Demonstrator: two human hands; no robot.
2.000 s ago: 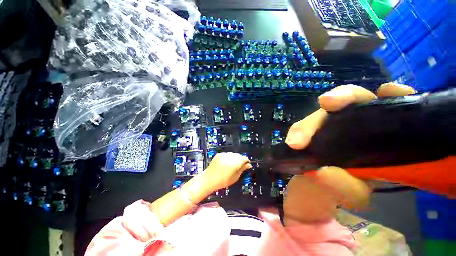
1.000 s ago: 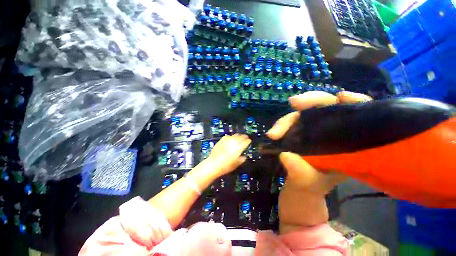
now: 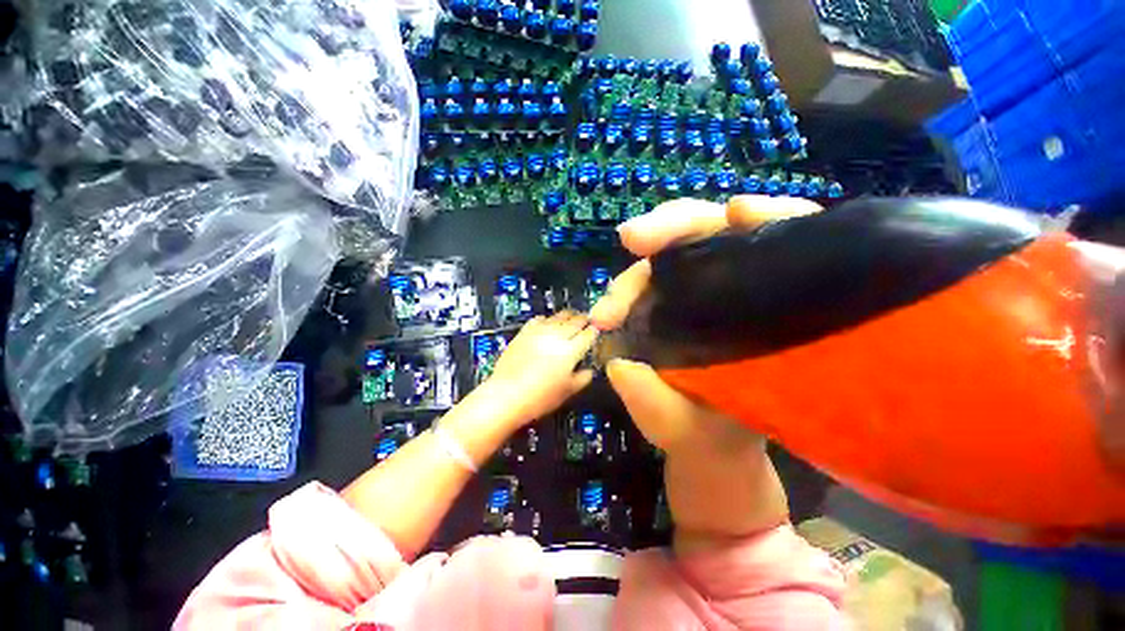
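Observation:
My right hand (image 3: 691,333) is closed around a large orange-and-black electric screwdriver (image 3: 864,333), whose front end points left at the work. My left hand (image 3: 538,364) lies over the grid of black housings with small green boards and blue parts (image 3: 590,434). Its fingertips are beside the screwdriver's front end; whether they hold something is hidden. The screwdriver tip is hidden by my fingers. A blue box of tiny silvery screws (image 3: 247,423) stands left of the grid.
A large clear plastic bag (image 3: 185,271) with dark parts lies at the left, partly over the screw box. Green board strips with blue parts (image 3: 666,136) are stacked behind the grid. A cardboard box (image 3: 851,86) and blue crates (image 3: 1036,111) stand at the right.
The screwdriver and my right hand have moved left, up to my left fingertips, and look larger. My left hand first moved up the grid and has since stayed nearly still. The view has shifted.

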